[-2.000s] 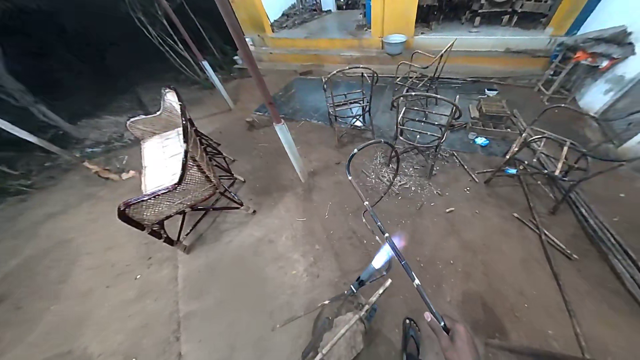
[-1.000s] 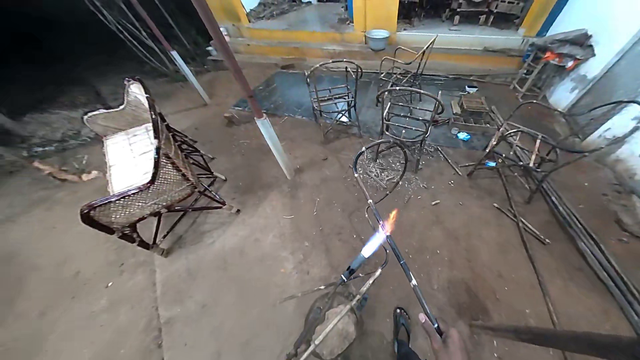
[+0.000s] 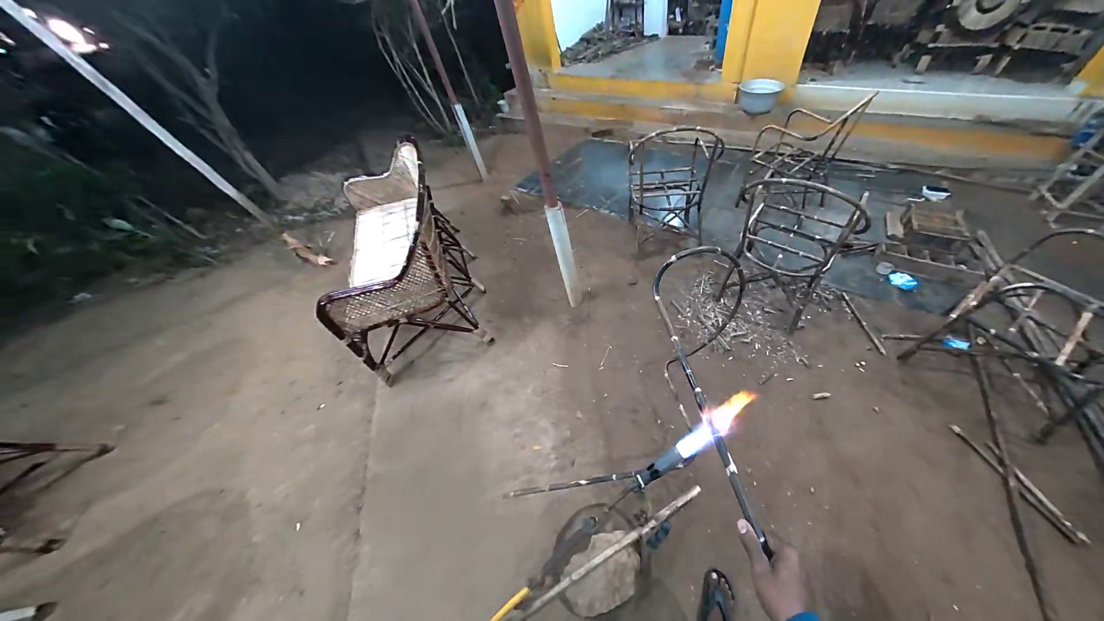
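My right hand [image 3: 776, 573], low and right of centre, grips the lower end of a bent cane pole [image 3: 733, 479] whose far end curls into a loop. A gas torch [image 3: 662, 466] points up and right, and its flame [image 3: 720, 420] plays on the middle of the pole. The torch sits above a large stone [image 3: 604, 573], with a thin stick [image 3: 617, 545] lying across the stone and a yellow hose [image 3: 511, 604] at its lower left. My left hand is not in view.
A woven cane settee [image 3: 388, 293] stands at the left, near a post [image 3: 561, 250]. Cane chair frames [image 3: 798, 228] stand on a dark sheet beyond scattered shavings [image 3: 733, 319]. More frames and poles [image 3: 1005, 474] are at the right. A sandalled foot [image 3: 716, 593] shows at the bottom.
The flame has turned from bluish two seconds ago to orange at its tip, and it still touches the pole. My right hand keeps its hold. The view has shifted somewhat.
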